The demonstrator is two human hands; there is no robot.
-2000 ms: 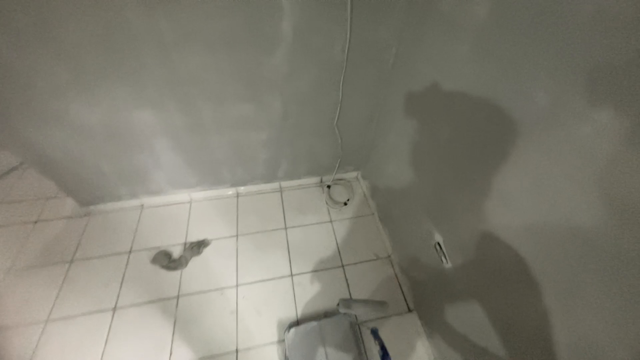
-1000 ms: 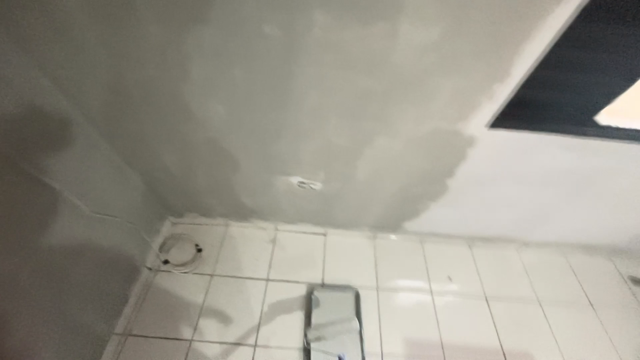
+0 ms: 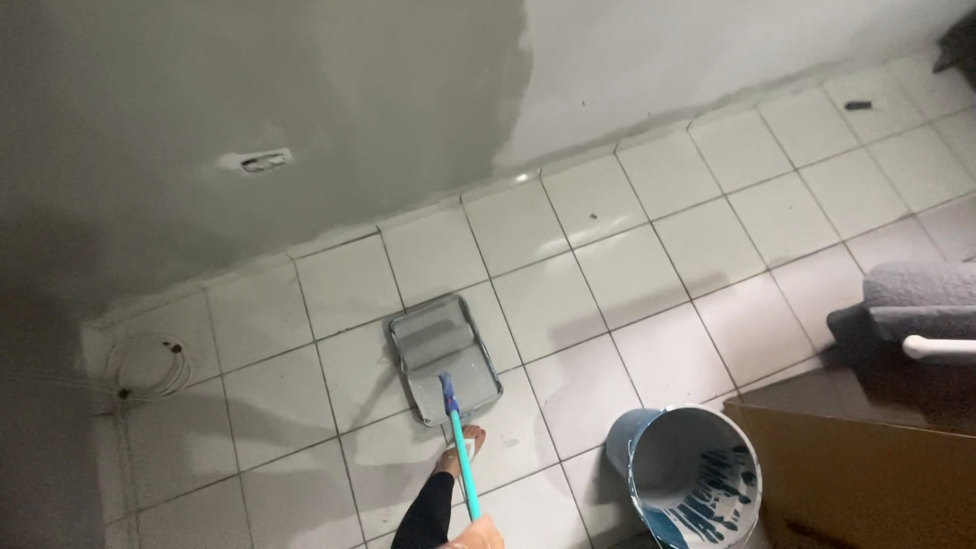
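Note:
At the bottom edge, my hand [image 3: 480, 532], which looks like the left, is closed around a teal pole [image 3: 465, 465]. The pole runs up to a blue-purple handle end [image 3: 448, 390] over a paint tray [image 3: 490, 358]. Gray paint coats the tray, and a roller head cannot be clearly told apart from it. My other hand is out of view. A bare foot [image 3: 473, 438] and a dark-clothed leg [image 3: 427, 507] are just below the tray. To the right stands a bucket [image 3: 663, 457] with dark blue-green paint marks inside.
A partly gray-painted wall [image 3: 366, 99] with an open electrical box [image 3: 265, 161] rises behind the white tiled floor [image 3: 549, 412]. Coiled white cable [image 3: 187, 374] lies in the left corner. Brown furniture [image 3: 854, 465] and a gray padded item [image 3: 923, 286] are at right. A small dark object [image 3: 858, 105] lies farther back.
The view has swung strongly to the right from the corner. My hand, the teal pole, the foot and the bucket now show; neither earlier frame shows them.

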